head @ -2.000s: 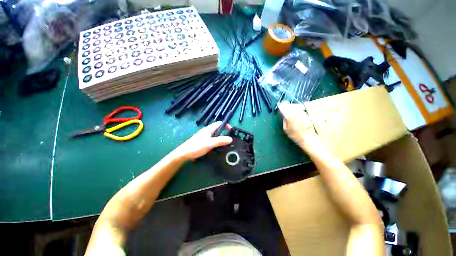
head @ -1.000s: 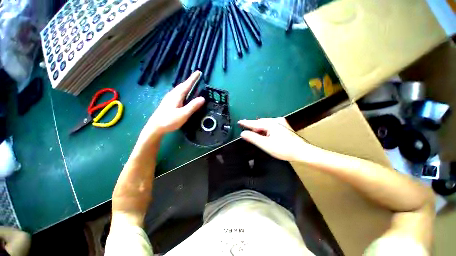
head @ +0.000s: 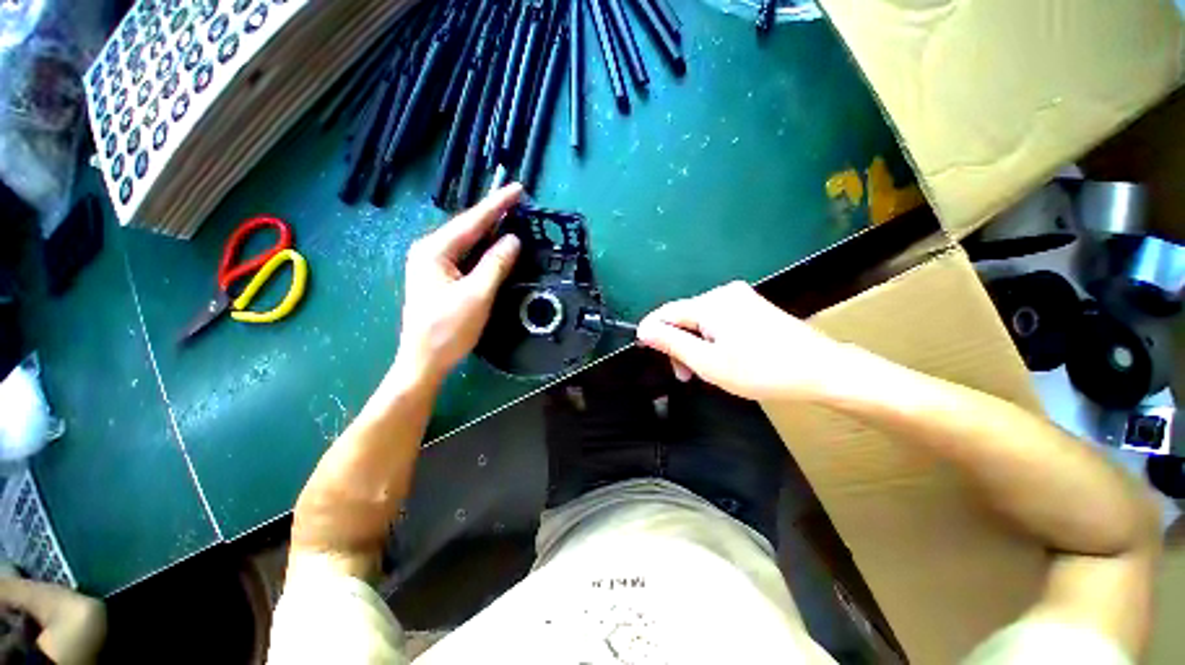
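Note:
A black round housing (head: 526, 340) with a pale central ring and a squared slotted end lies at the bench's front edge. My left hand (head: 448, 288) grips its left side, thumb on the slotted end. My right hand (head: 708, 340) pinches a small dark piece with a thin shaft (head: 621, 325) that reaches the housing's right edge; whether it is a tool or a part I cannot tell. Black rods (head: 487, 98) lie fanned out beyond the housing.
Red and yellow scissors (head: 254, 276) lie left. Stacked sheets with dark rings (head: 195, 98) stand back left. An open carton (head: 910, 429) at right holds black and silver units (head: 1111, 353). Another person's arm (head: 59, 624) shows at the lower left.
My view has tilted down towards the bench edge. My right hand has come from beside the carton flap to the housing's right side. My left hand has kept hold of the housing.

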